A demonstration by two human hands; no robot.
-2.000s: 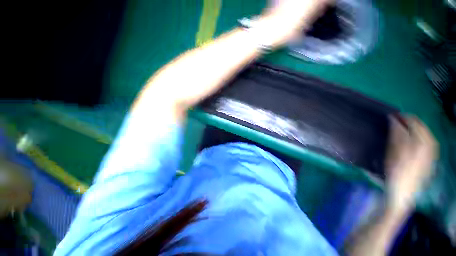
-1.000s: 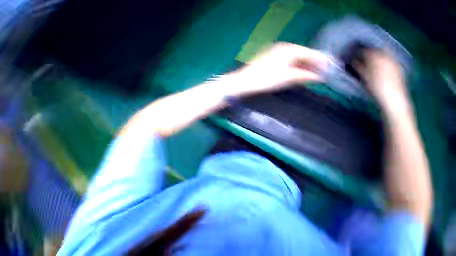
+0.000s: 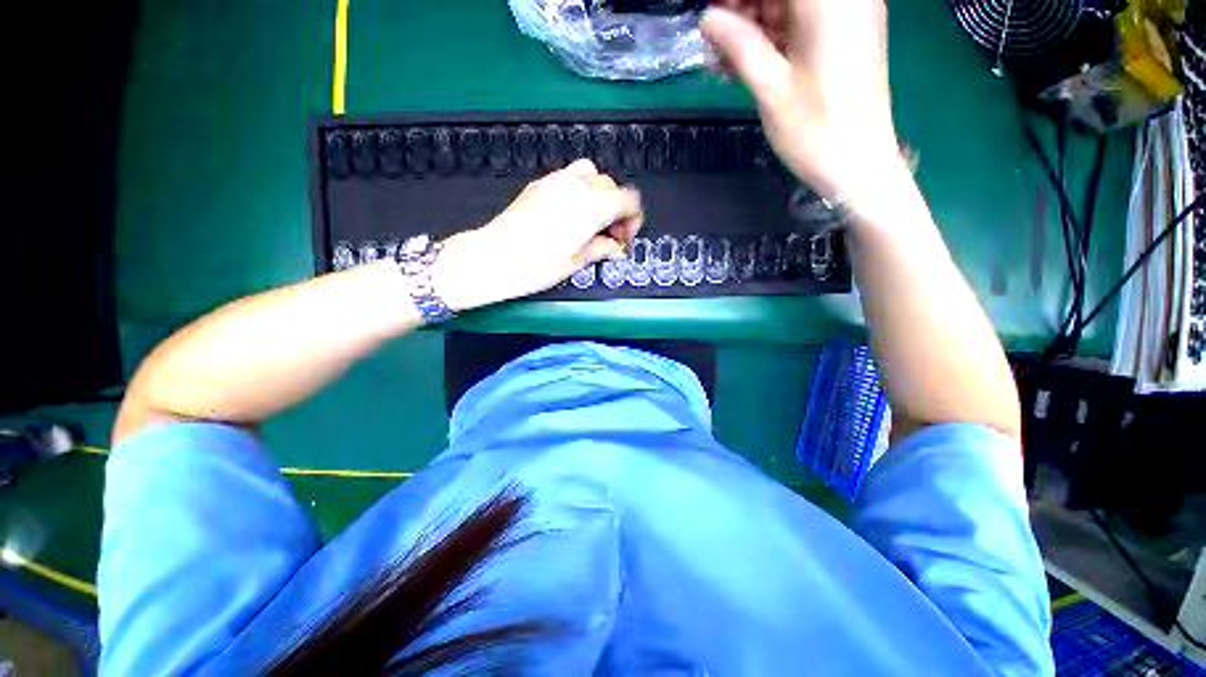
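Note:
The long black tray lies across the green bench with a row of small oval parts along each long edge. The near-row parts look clear and silvery; the far-row parts look dark and glossy. My left hand, with a watch on the wrist, is over the tray's middle, its bent fingertips at the near row; whether they pinch a part is hidden. My right hand is raised over the tray's far right part, beside the clear plastic bag with dark contents. Its fingers are blurred and partly cut off.
A round black fan grille and a yellow and metallic unit with black cables stand at the far right. A pale stack is at the right edge. A blue plastic basket is below the bench edge. A yellow line marks the mat.
The view has turned and steadied, so the tray now lies nearly level. My left hand has moved from near the bag to the tray's near row. My right hand has come out of the bag.

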